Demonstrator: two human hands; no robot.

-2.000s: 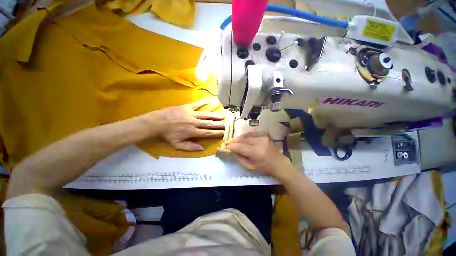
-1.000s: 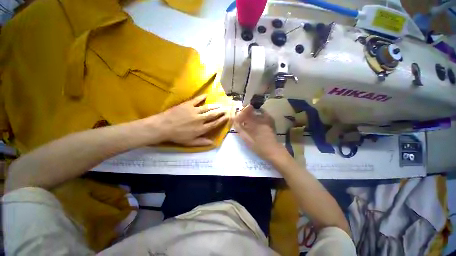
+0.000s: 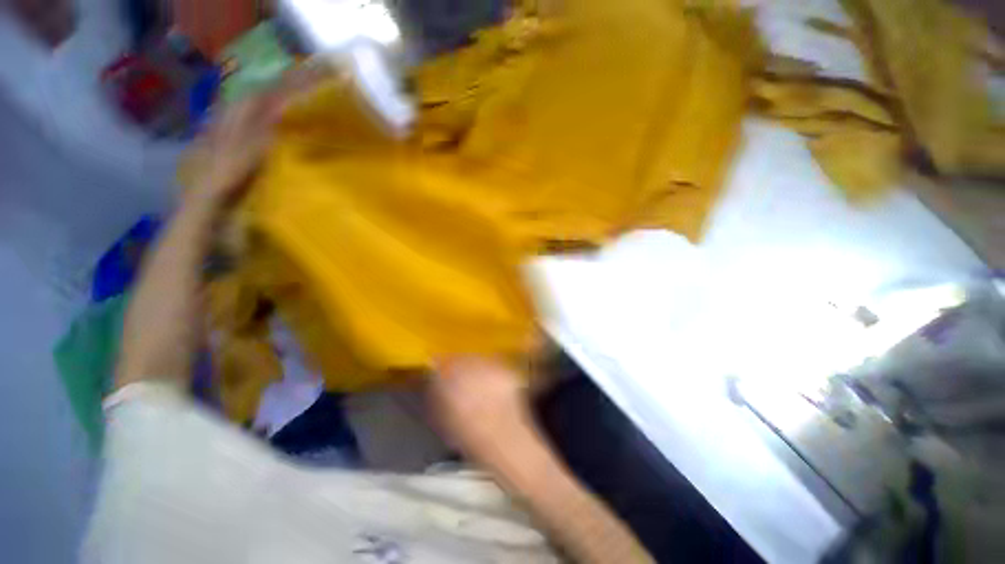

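A mustard-yellow garment panel (image 3: 386,242) is stretched between my hands, off the left end of the white table. My left hand (image 3: 248,127) is at its upper left edge, blurred, and appears to grip it. My right hand (image 3: 476,391) holds its lower edge; the fingers are partly hidden by blur and cloth. More mustard-yellow cloth (image 3: 617,121) lies behind it on the table. The sewing machine (image 3: 937,408) is at the far right, blurred and cut off by the edge.
The white table (image 3: 661,331) runs diagonally to the lower right. Cut yellow pieces (image 3: 860,132) lie at its back. A yellow heap (image 3: 242,353) hangs low on the left beside green (image 3: 94,353) and blue (image 3: 123,259) things. A whitish machine part (image 3: 375,77) stands at the top.
The view has swung left, away from the needle. The panel has left the needle area and is lifted past the table's left end. My hands have moved apart, the left one far up and left.
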